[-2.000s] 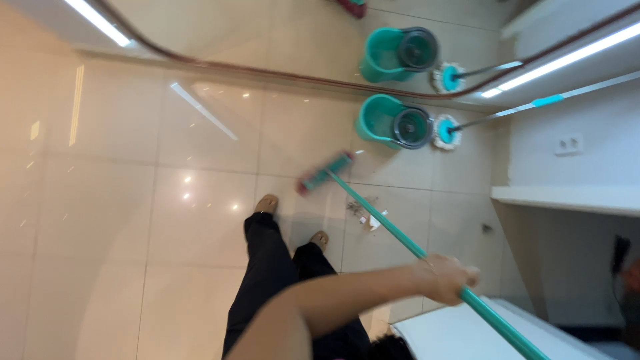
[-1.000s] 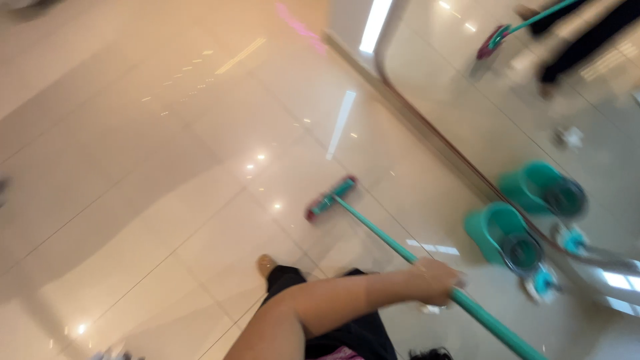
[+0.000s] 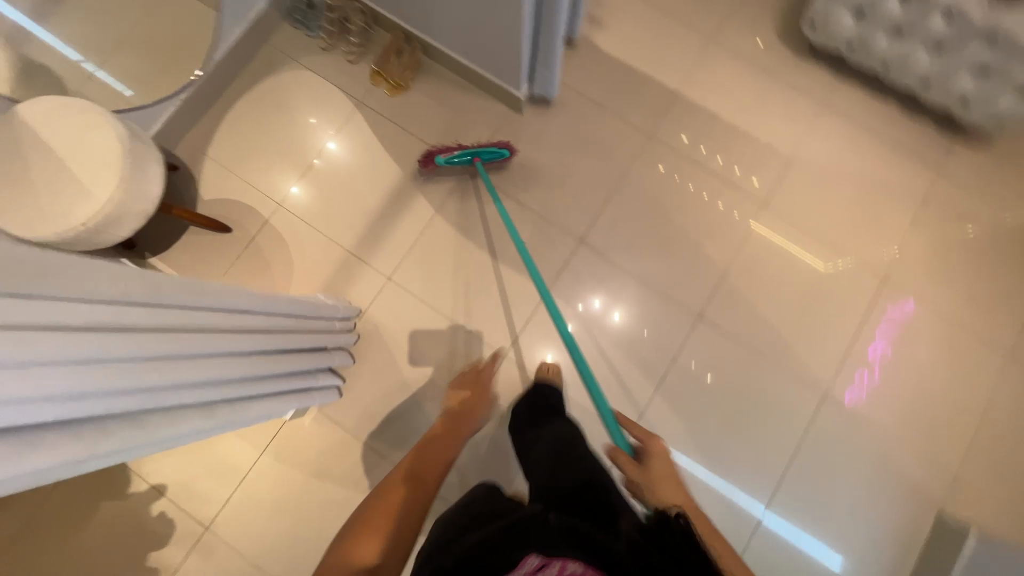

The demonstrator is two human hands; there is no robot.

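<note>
A push broom with a teal head and dark red bristles (image 3: 468, 156) rests on the glossy tiled floor, upper middle. Its long teal handle (image 3: 540, 284) slants down to the right, where my right hand (image 3: 648, 468) is closed around it near the lower end. My left hand (image 3: 472, 394) hangs free to the left of the handle, fingers extended, holding nothing. Between the two hands my leg in black trousers and one foot (image 3: 548, 372) show.
A round cream stool (image 3: 80, 172) with wooden legs stands at the left, above a pale curtain (image 3: 160, 352). Several shoes (image 3: 396, 64) lie along the wall panel (image 3: 472, 40). A grey tufted bench (image 3: 920, 56) is at the upper right.
The view has swung widely: buckets and mirror edge are out of sight, and the stool, curtain and bench have appeared. Two hands show now; the earlier frames show only one, gripping the handle.
</note>
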